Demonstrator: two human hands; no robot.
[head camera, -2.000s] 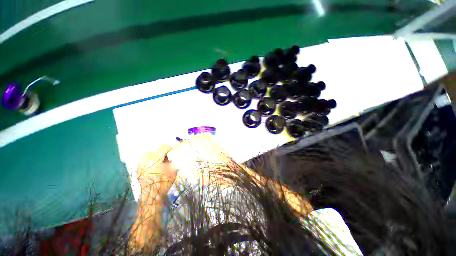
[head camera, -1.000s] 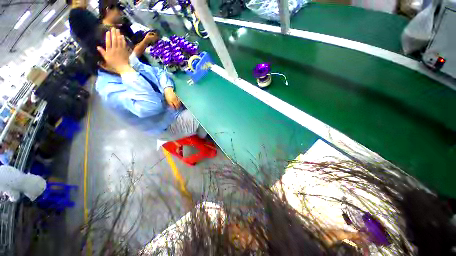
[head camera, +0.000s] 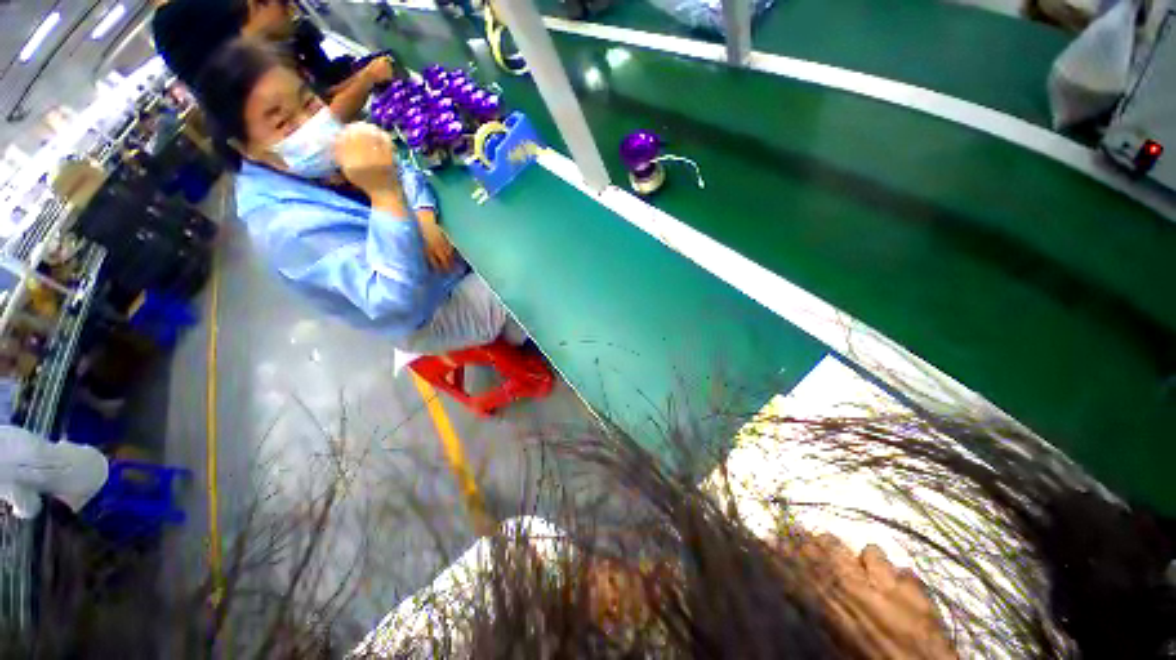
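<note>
A hand, apparently my left hand, shows at the bottom right over the white work sheet. Strands of hair cover much of it, and its fingers and anything in them cannot be made out. A white sleeve and some skin of the arm show at the bottom centre. My right hand is not in view. A part-built unit, with a purple top, pale round base and white lead wire, stands on the green conveyor belt.
A seated person in blue, masked, is at the side bench, on a red stool. Purple housings and a blue holder are beside them. A white rail edges the belt. Blue stools stand left.
Since one second ago, the purple part near my hand has gone from sight. The seated person's raised hand has moved down to their mask, and their face has turned this way.
</note>
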